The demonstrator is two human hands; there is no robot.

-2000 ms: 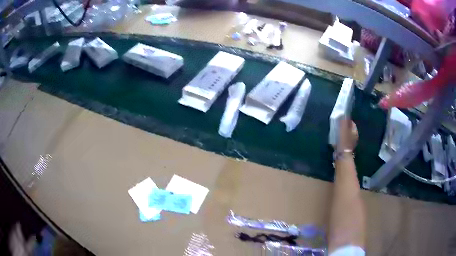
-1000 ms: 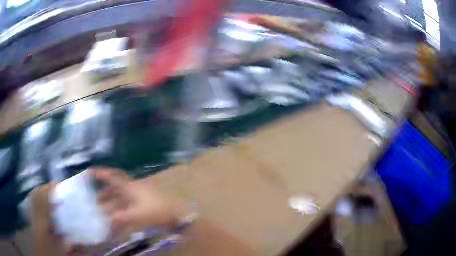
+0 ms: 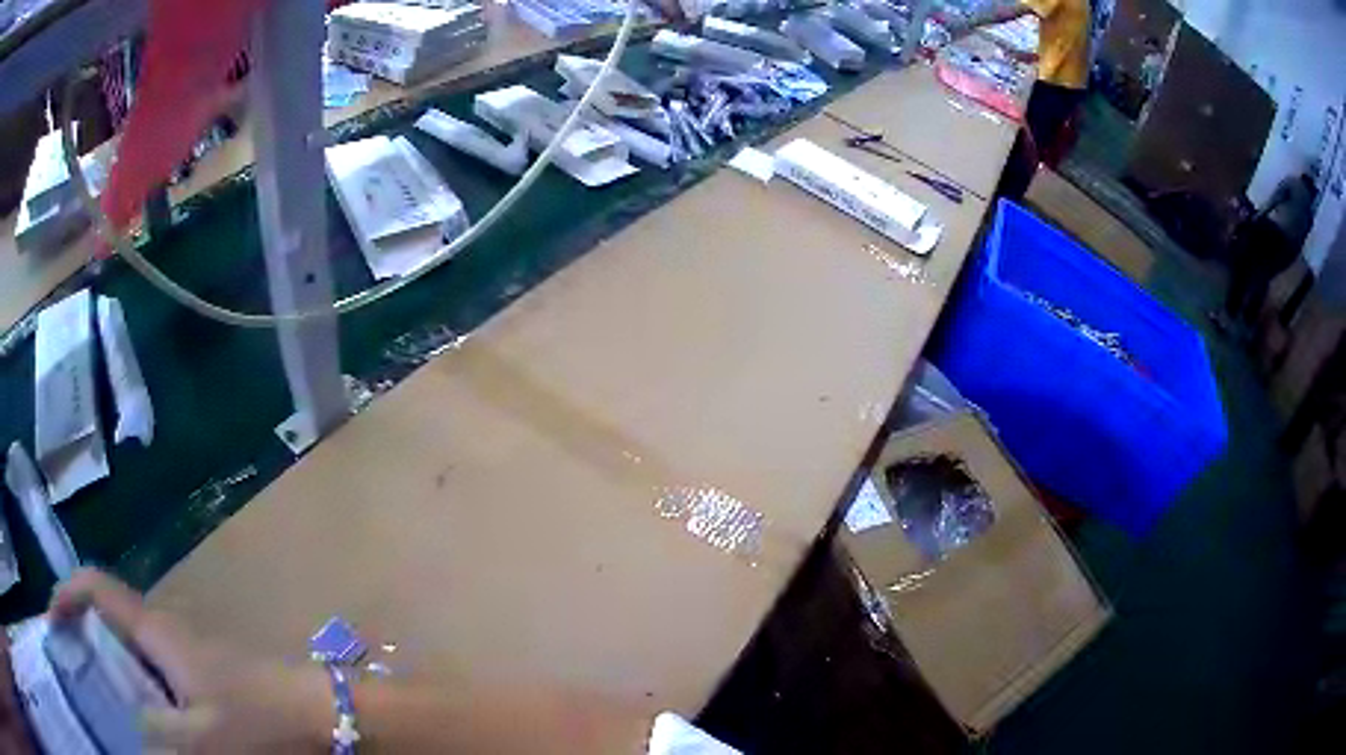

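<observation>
My right hand [image 3: 148, 656], with a bracelet at the wrist, is at the lower left, slightly blurred. Its fingers are on a white retail box [image 3: 42, 690] with a pale grey-white part at its near side; whether that part is an inner tray is unclear. The box is cut off by the frame edge. A sliver of skin at the far left edge appears to be my left hand [image 3: 12, 715]; its grip is hidden. A small bluish-purple square [image 3: 338, 640] lies on the brown bench [image 3: 620, 354] beyond my right wrist.
The green belt [image 3: 222, 391] carries white boxes [image 3: 391, 204] and slim sleeves. A grey upright [image 3: 300, 221], curved pale tube and hanging red plastic stand at left. A box [image 3: 849, 192] lies on the bench's far part. Right: open carton [image 3: 1004, 605], blue tote [image 3: 1092, 369]. A person in yellow stands beyond.
The view has swung right. The papers and cable seen earlier are out of the picture. My right hand, reaching over the belt at first, is now at the lower left with a box.
</observation>
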